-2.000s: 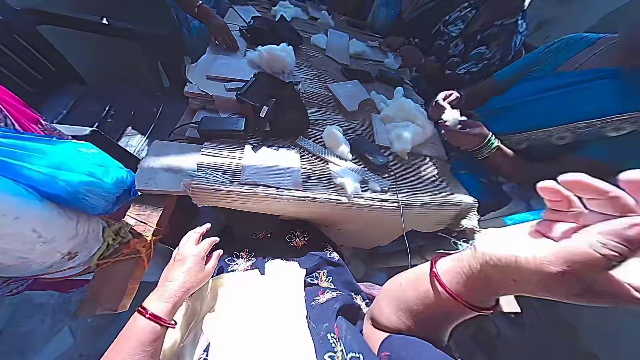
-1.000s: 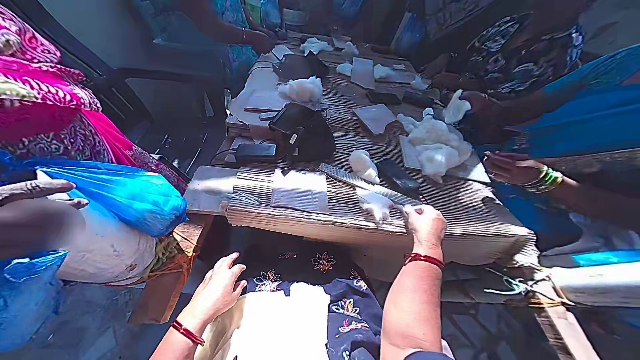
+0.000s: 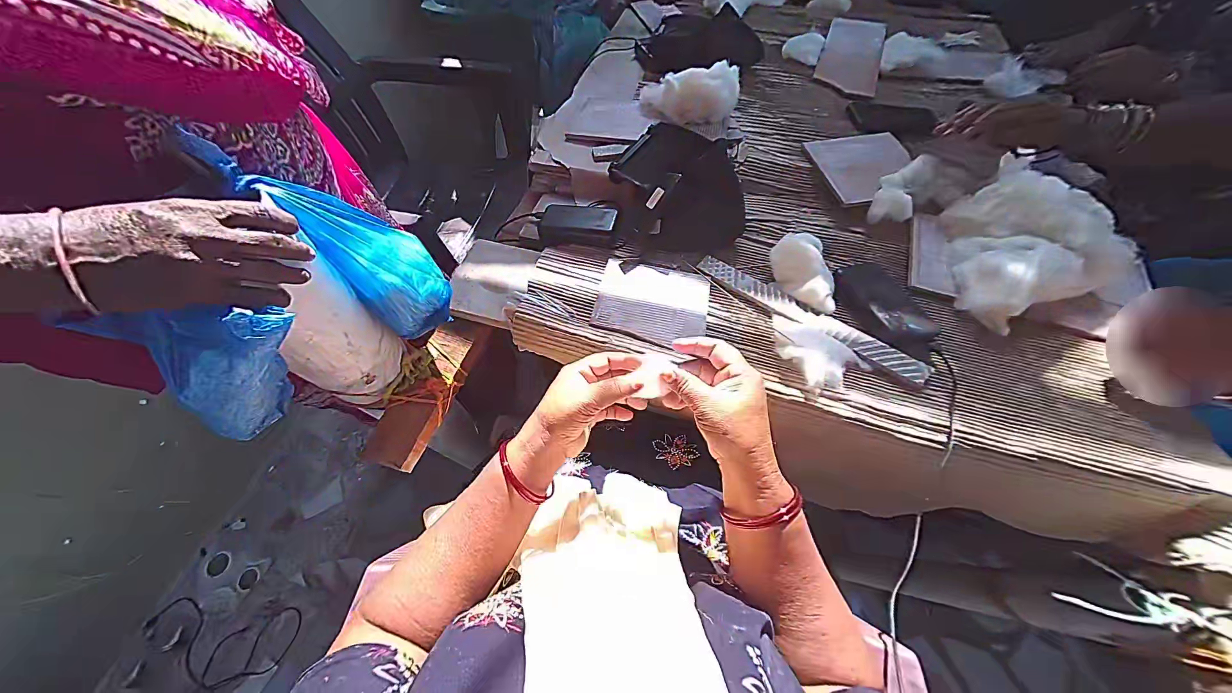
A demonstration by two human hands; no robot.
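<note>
My left hand (image 3: 599,393) and my right hand (image 3: 717,390) meet at the near edge of the table, above my lap. Between their fingertips they pinch a small white tuft of cotton (image 3: 654,377). Just beyond them lies a pale flat tile (image 3: 651,300). To the right on the table are a rounded cotton piece (image 3: 802,271), a looser tuft (image 3: 818,354), a patterned strip (image 3: 885,358) and a dark corded device (image 3: 885,306). A white cloth (image 3: 606,616) covers my lap.
Farther back are a black bag (image 3: 703,192), a black power adapter (image 3: 577,223) and a large cotton heap (image 3: 1039,231). Another person's hand (image 3: 231,252) is beside blue plastic bags (image 3: 366,255) at left. A cable (image 3: 910,568) hangs over the table's edge.
My right hand was at the cotton tuft near the table's edge a second ago; now it is beside my left hand, with cotton between them. The view has shifted left.
</note>
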